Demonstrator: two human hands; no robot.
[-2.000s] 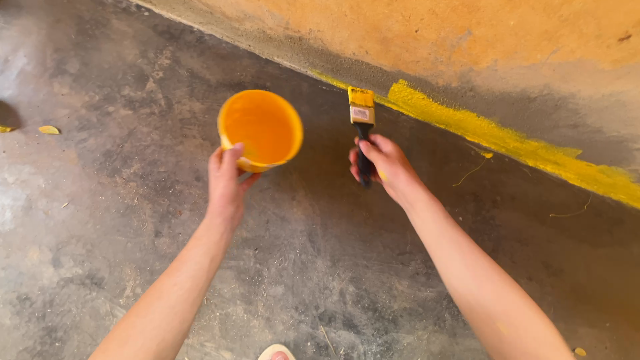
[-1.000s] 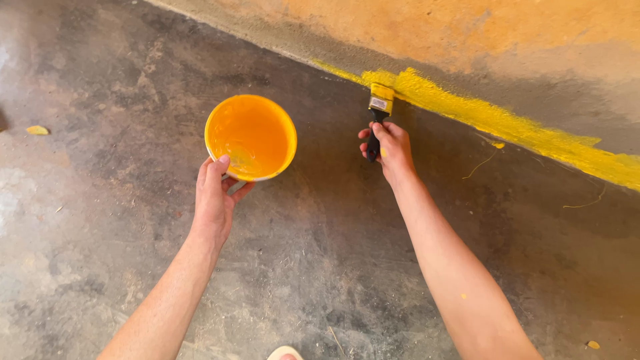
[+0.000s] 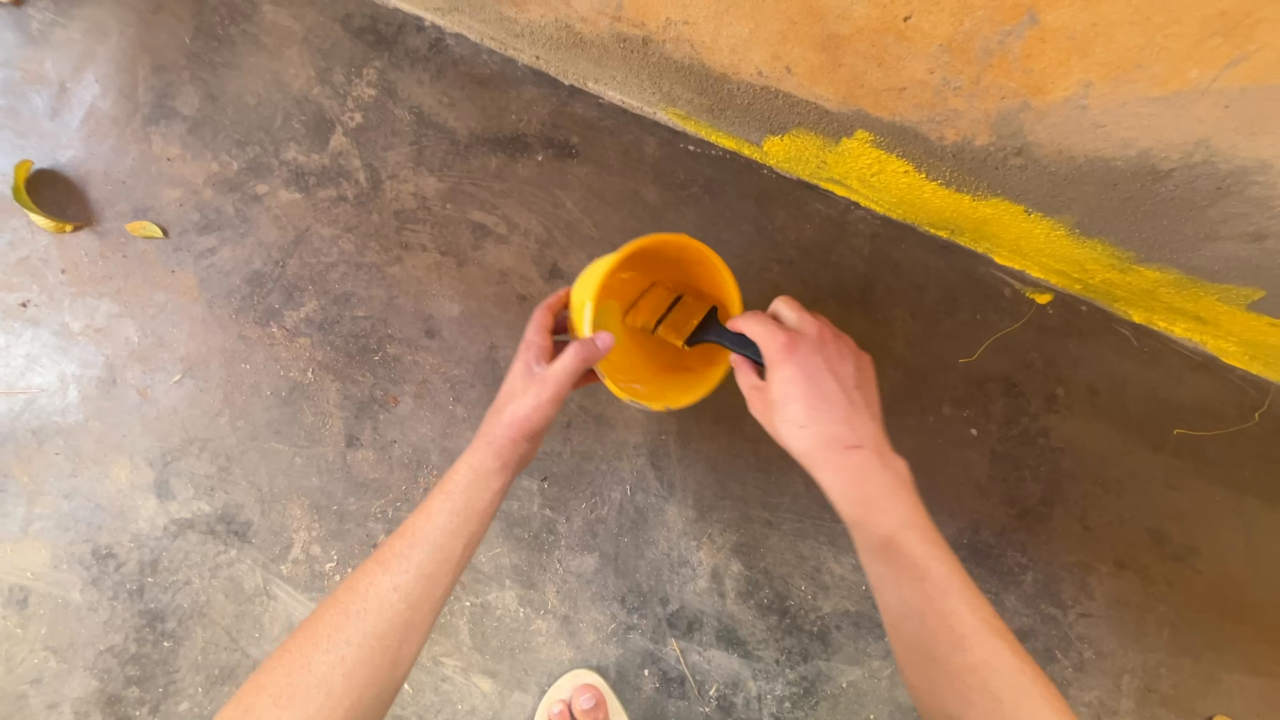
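My left hand [image 3: 545, 370] grips the near left side of a round yellow paint container [image 3: 600, 285], its thumb over the rim. My right hand [image 3: 812, 385] holds the black handle of a flat paintbrush [image 3: 733, 339]. The brush's head is inside the container, against its inner left part, and is coated with yellow-orange paint; how deep the bristles sit in the paint I cannot tell. Beyond my right hand, a strip of wet-looking yellow paint [image 3: 960, 215] runs along the foot of the wall.
An orange wall [image 3: 1000, 60] with a bare grey lower band rises at the upper right. Dry leaves [image 3: 146, 230] lie on the concrete floor [image 3: 300, 300] at the left. Thin yellow strings or drips are near the wall's foot. A sandalled foot [image 3: 582, 695] shows at the bottom.
My right hand has moved the brush from the wall's foot into the container. My left hand has brought the container toward the right hand, and it is now tilted.
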